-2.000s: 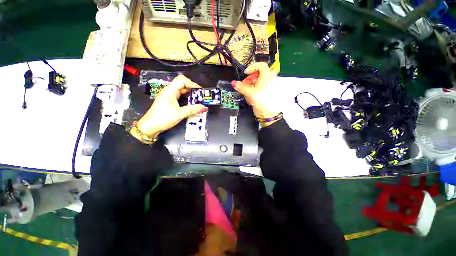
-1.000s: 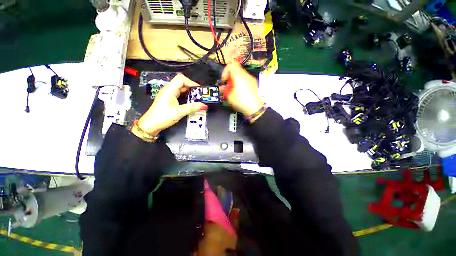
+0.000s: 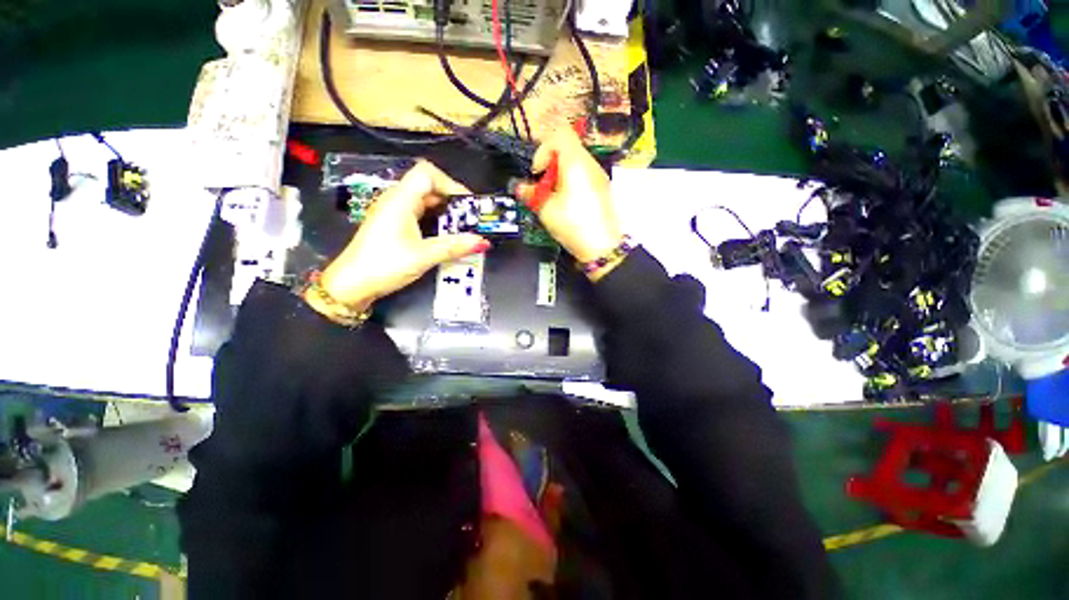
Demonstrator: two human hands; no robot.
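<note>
An open power adapter (image 3: 485, 216), black with white, blue and yellow parts showing, is over the middle of the black test fixture (image 3: 469, 346). My left hand (image 3: 393, 244) holds it between thumb and fingers at its left end. My right hand (image 3: 572, 202) is at its right end, fingers closed around something dark and thin that they mostly hide; a black cord (image 3: 498, 143) runs up and left from there. The socket panel (image 3: 460, 290) shows just below the adapter. A small green circuit board (image 3: 361, 202) is left of my left hand.
A black adapter pile (image 3: 897, 287) lies on the white bench at right, beside a white fan (image 3: 1032, 281). Two adapters lie at left. A power strip (image 3: 249, 129) stands left of the fixture. An instrument (image 3: 451, 21) with leads is behind. A red stool (image 3: 932, 469) is below right.
My right hand has moved from above the fixture's right board to the adapter's right end, fingers now closed there. A blurred dark cord appeared by it. My left hand keeps its hold on the adapter.
</note>
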